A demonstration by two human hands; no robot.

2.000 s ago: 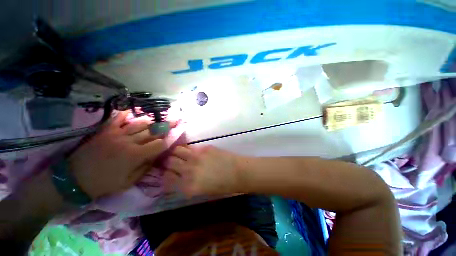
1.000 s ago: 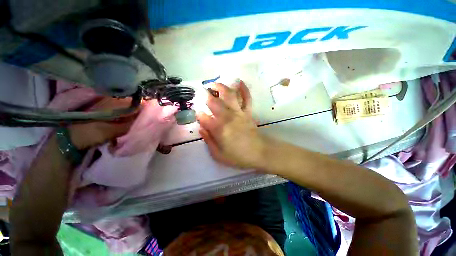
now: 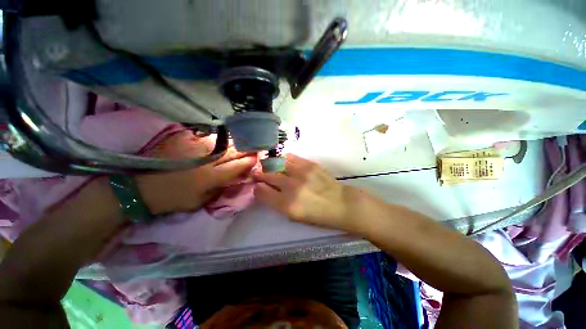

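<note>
A pink garment panel [image 3: 234,196] lies bunched on the white machine bed, under and between my hands. My left hand [image 3: 193,170] lies on the panel left of the small grey round knob [image 3: 273,164], its fingertips holding the fabric beside the foot. My right hand [image 3: 305,193] is right of the knob, with its fingers curled against the fabric edge. The needle and foot are mostly hidden by glare, fingers and the larger grey cylinder [image 3: 254,130]. The sewing machine [image 3: 411,96] stands behind, with a blue stripe and lettering.
A curved chrome bar [image 3: 96,160] crosses above my left hand. A printed yellow-beige label [image 3: 472,168] and a white patch [image 3: 384,138] lie on the bed at right. A pale cable [image 3: 527,204] crosses the right side. A pink-lilac heap [image 3: 533,257] is at far right.
My right hand has come down and left from the bed beside the knob to the fabric. My left hand has moved right with the panel. The view has shifted, showing more of the machine head.
</note>
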